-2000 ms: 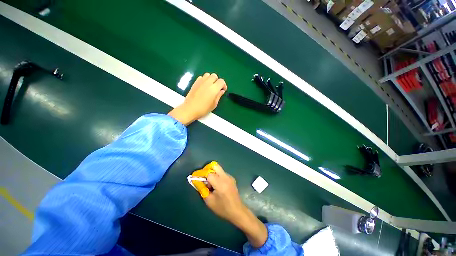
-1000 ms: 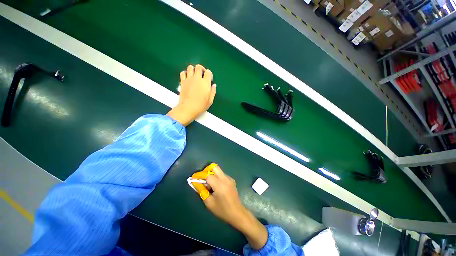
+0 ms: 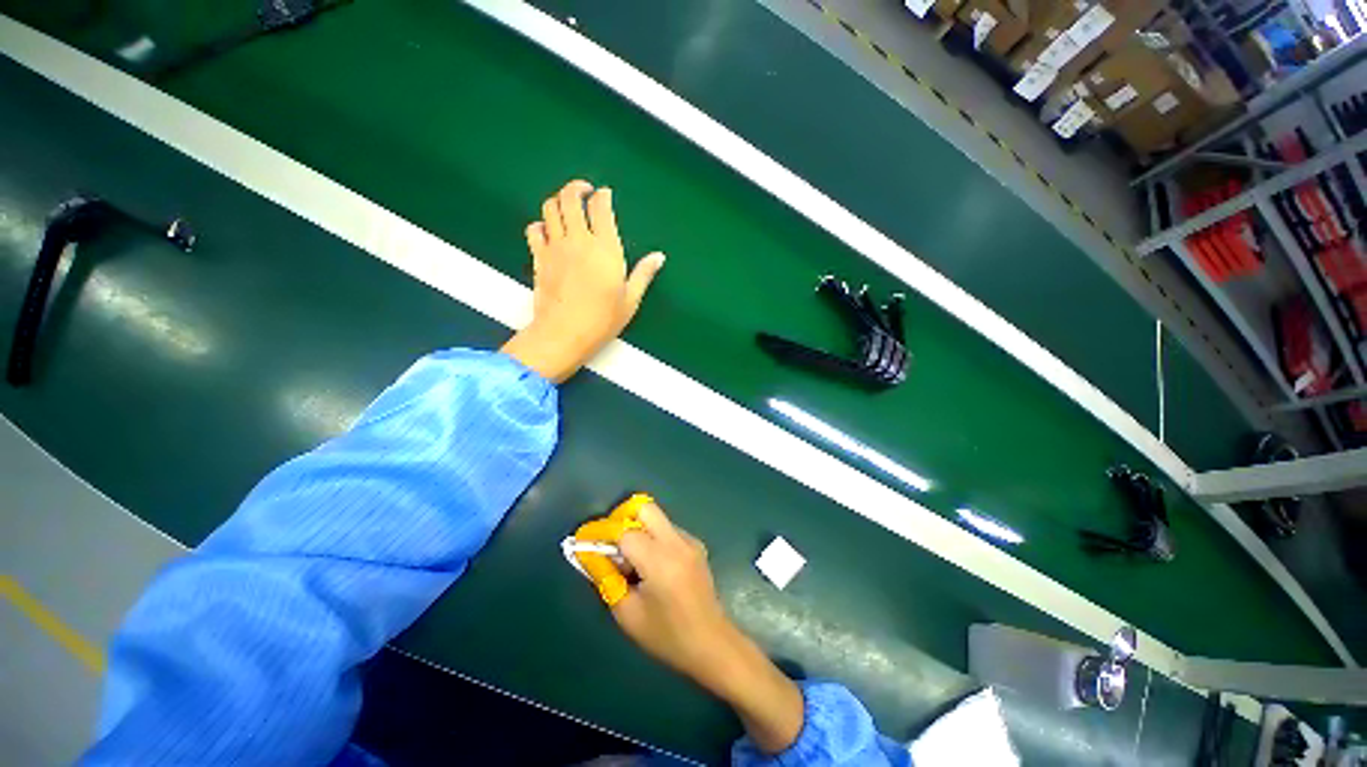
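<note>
My left hand (image 3: 582,285) is over the green belt, palm down, fingers spread, with no thing seen in it. My right hand (image 3: 660,577), with orange finger coverings, holds a white wipe (image 3: 595,552) above the dark-green bench. A bunch of black watches (image 3: 885,357) lies on the belt to the right of my left hand, straps fanned out. A second watch bunch (image 3: 1151,537) lies farther right on the belt. A black watch (image 3: 282,14) lies on the belt at the top left, cut off by the edge. A bent black strap or watch (image 3: 42,277) lies at the bench's left.
A small white square wipe (image 3: 780,562) lies right of my right hand. A grey dispenser with a metal top (image 3: 1027,665) and a white packet (image 3: 967,734) are at the lower right. White rails (image 3: 720,402) edge the belt. Cartons (image 3: 1124,75) and a shelf stand behind.
The watch bunches on the belt have moved right and down. A watch has come further into view at the top left. My left hand has shifted left and spread its fingers. My right hand is almost still.
</note>
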